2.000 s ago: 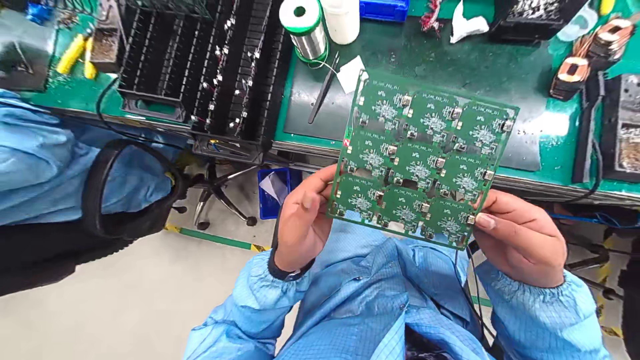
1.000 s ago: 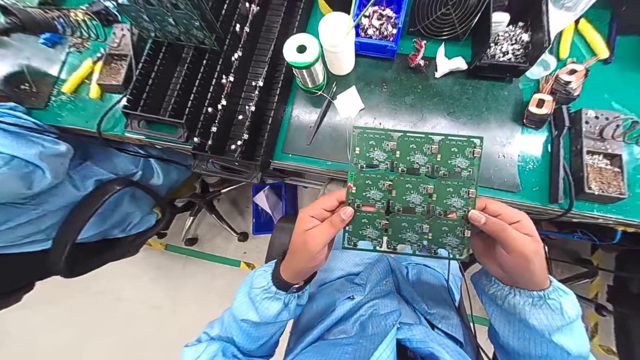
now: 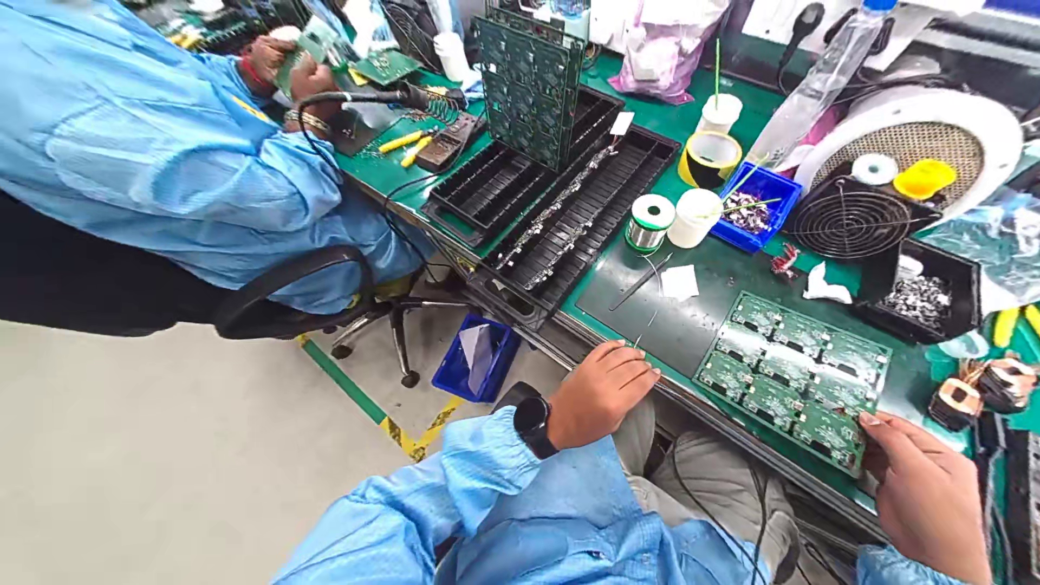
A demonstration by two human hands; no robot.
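Note:
A green panel of printed circuit boards lies at the bench's front edge on the right. My right hand grips its lower right corner between thumb and fingers. My left hand is off the panel, at the bench edge, with its fingers curled; a thin solder wire runs down to its fingertips, and whether they pinch it cannot be told. That wire comes from a solder spool. Near it, tweezers and a white paper piece rest on a dark mat.
Black slotted racks hold small parts, and circuit panels stand upright in one. A co-worker sits at left. Behind my panel are a blue bin, a black bin and a fan. Copper coils lie at right.
The panel, held up in both hands before, is now down at the bench with only my right hand on it. My left hand has let go of it. The view has swung left.

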